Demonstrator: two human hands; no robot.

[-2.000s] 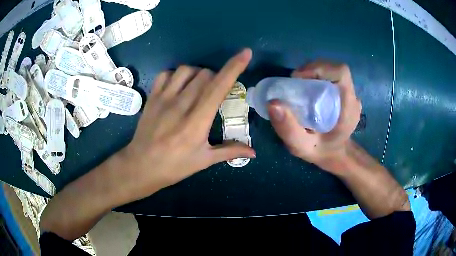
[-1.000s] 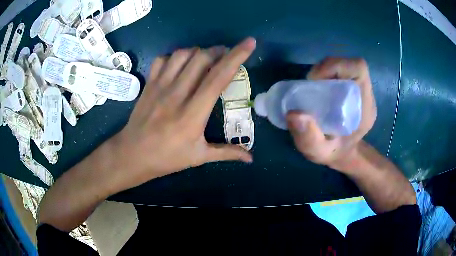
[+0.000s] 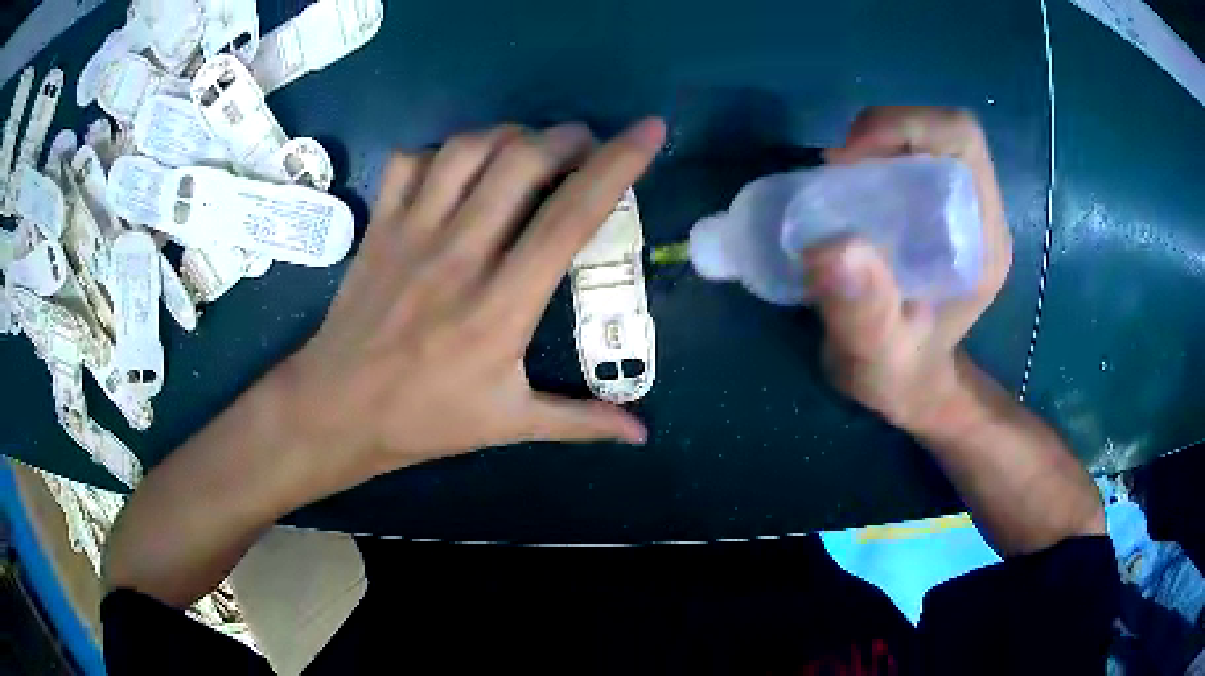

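A white housing shell [image 3: 611, 310] lies lengthwise in front of me, ribbed open side up, its two dark windows at the near end. My left hand [image 3: 449, 291] spans it between finger and thumb: the index finger covers its upper left part and the thumb is at its near end. My right hand [image 3: 912, 277] grips a translucent squeeze bottle [image 3: 859, 231], tilted almost flat and pointing left. Its yellow-green needle hub [image 3: 671, 252] is close to the shell's right edge. Whether the needle tip touches the shell cannot be told.
A pile of loose white housings [image 3: 231, 211] overlaps on the dark-green tabletop [image 3: 780, 462] at left. Below the table edge at lower left are a carton [image 3: 311, 594] and slim cream parts. A pale rail [image 3: 1150, 60] curves across the upper right, and a seam line runs down the right side.
The bottle and my right hand have moved right from the shell, then slightly up. The shell's two windows, earlier near or under my thumb, now show clearly. My left hand stays around the shell.
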